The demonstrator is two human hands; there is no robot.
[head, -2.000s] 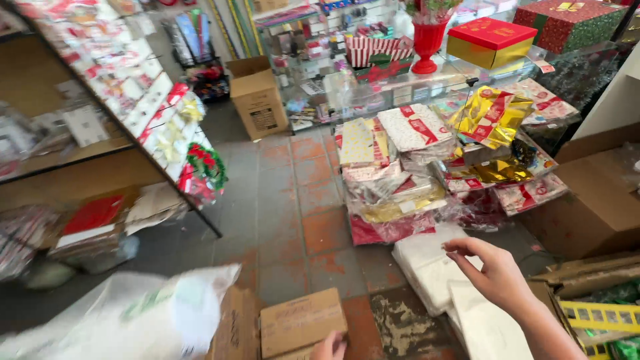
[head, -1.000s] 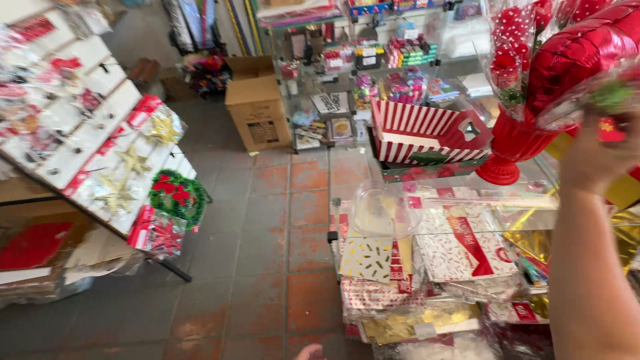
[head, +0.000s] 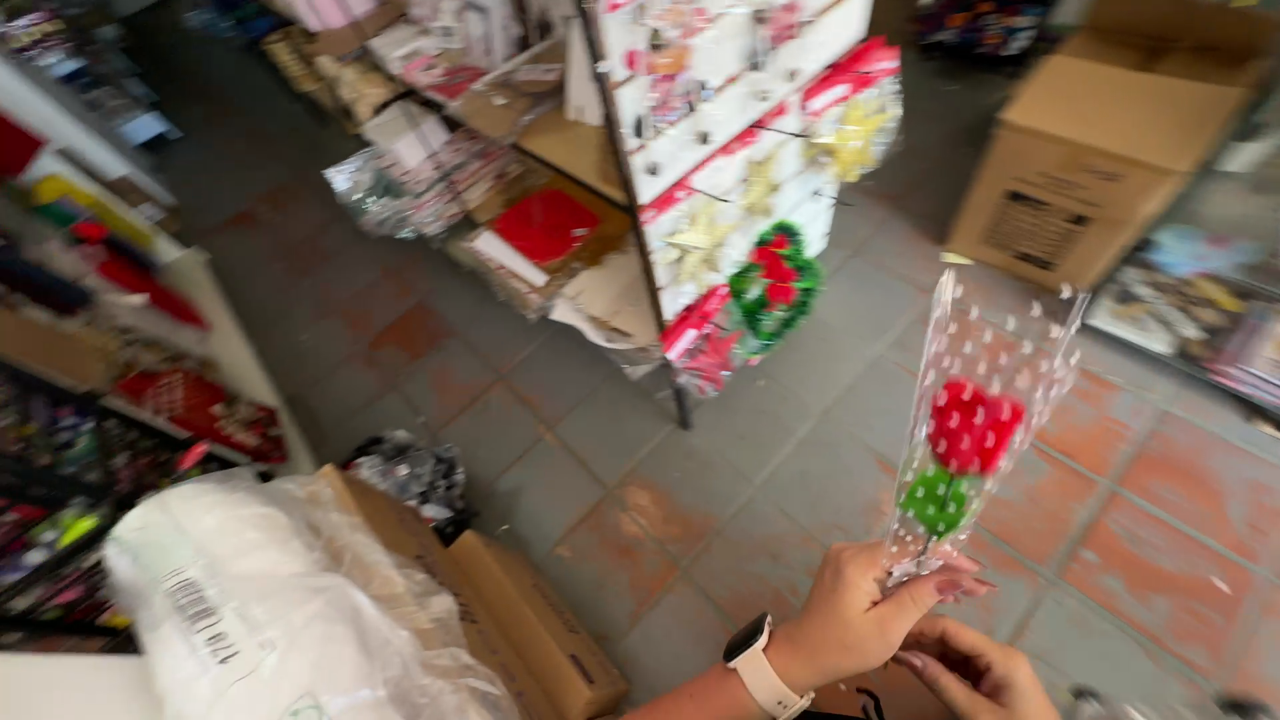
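A red artificial rose (head: 972, 428) with a green leaf stands upright in a clear, white-dotted cellophane sleeve (head: 1040, 335). My left hand (head: 870, 610), with a pale-strapped smartwatch (head: 762, 665) on the wrist, grips the narrow lower end of the sleeve between thumb and fingers. Just below it is my right hand (head: 975, 670), fingers curled close to the left hand's heel; whether it holds the stem is hidden.
A large white plastic-wrapped bundle (head: 290, 600) lies at lower left beside cardboard boxes (head: 540, 630). A display rack (head: 740, 150) with gold stars and a green wreath (head: 776, 285) stands ahead on the tiled floor (head: 700, 500). An open cardboard box (head: 1090, 160) sits at upper right.
One second ago an arm reached toward the red flowers at right; now the sleeved rose is in my left hand and both hands are together. The view has swung left.
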